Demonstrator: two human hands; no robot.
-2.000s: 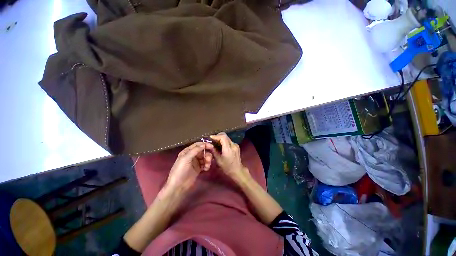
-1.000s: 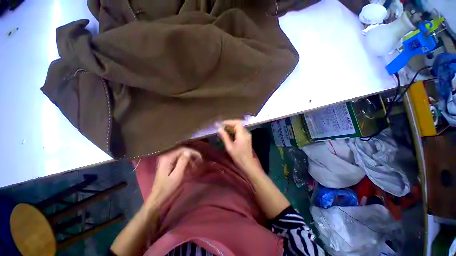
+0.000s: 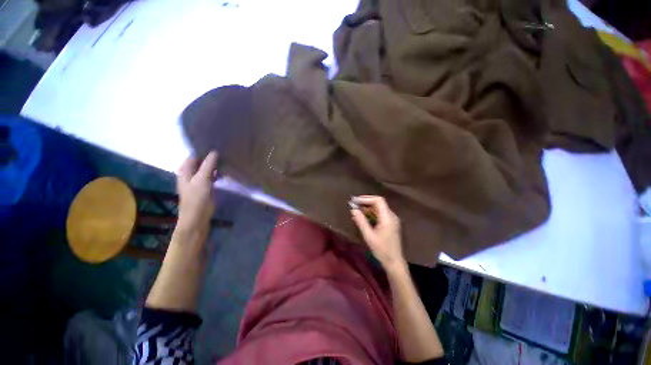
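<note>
A large brown coat [image 3: 435, 142] lies rumpled over the table and reaches its near edge. Its left part is blurred. My left hand [image 3: 198, 187] is at the coat's lower left edge, with the edge between thumb and fingers. My right hand [image 3: 383, 229] is over the near part of the coat, fingers bent around a small tool [image 3: 369, 213], mostly hidden, with a shiny tip. Faint pale stitches outline a curved shape left of centre on the coat. A pale loose thread [image 3: 285, 222] shows near the red apron.
The white table [image 3: 143, 78] has its near edge running across in front of me. A round wooden stool [image 3: 101, 219] stands at left, beside something blue [image 3: 20, 153]. Dark cloth lies at the far left, red and yellow items at far right. Boxes [image 3: 535, 317] are under the table at right.
The view has swung left, so the stool and coat appear farther right. My left hand has moved out to the coat's left edge. My right hand still holds the small tool.
</note>
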